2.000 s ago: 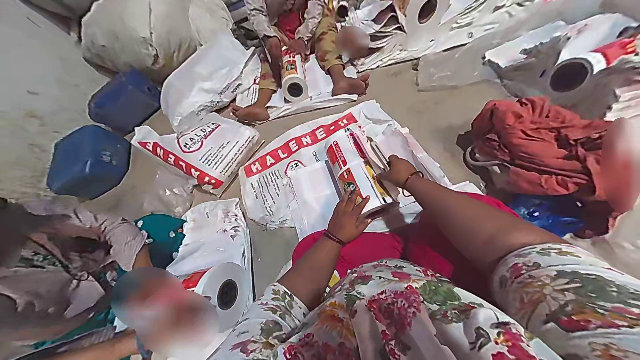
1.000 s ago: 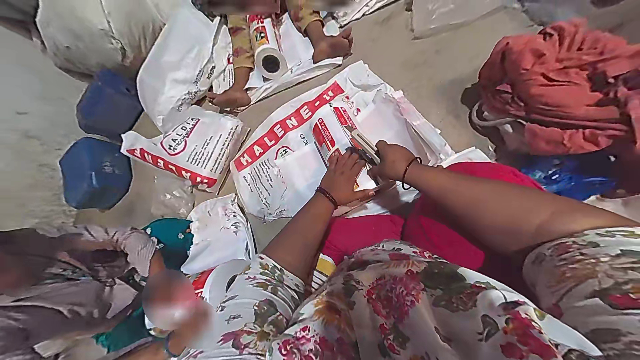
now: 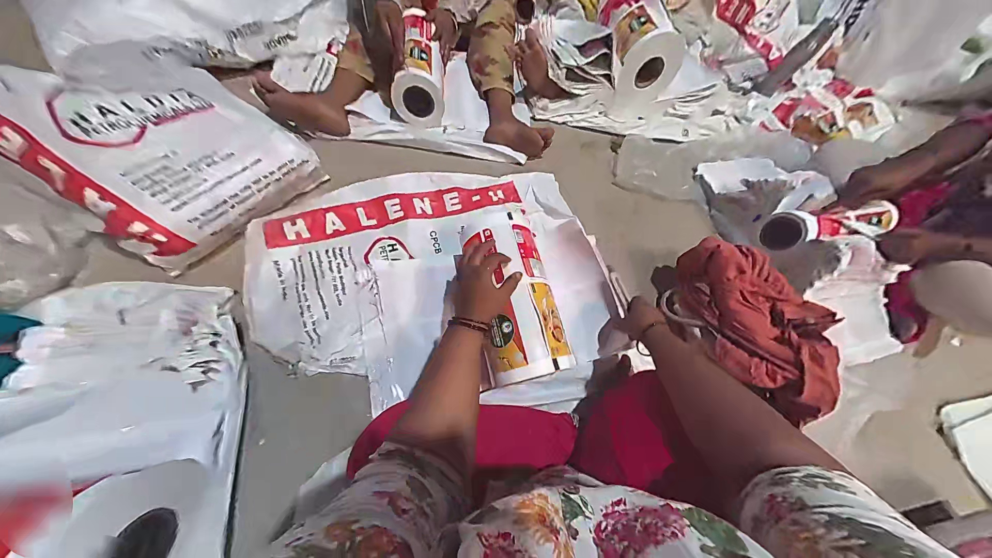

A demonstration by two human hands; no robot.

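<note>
My left hand [image 3: 482, 287] lies on printed red, white and yellow packaging film [image 3: 511, 349], fingers spread, not closed around it. Whether this film is a roll or a stack is unclear. Beneath it are white sheets [image 3: 411, 310] and a large white plastic sack [image 3: 310, 263] with a red printed band, flat on the ground. My right hand [image 3: 639, 318] is to the right of the film, at the sheets' edge, closed on a thin, narrow object [image 3: 618, 291] whose kind I cannot make out. A crumpled orange-red cloth [image 3: 756, 325] lies just right of that hand.
Across from me, a person's hands hold a printed film roll [image 3: 418, 77]; another roll [image 3: 649, 54] stands nearby. At the right, a co-worker handles a smaller roll [image 3: 829, 225]. A printed white sack [image 3: 194, 163] lies left, with a white roll [image 3: 116, 519] at lower left.
My right hand has moved right, away from the printed film, with the thin object. My left hand stays on the film. The view has shifted.
</note>
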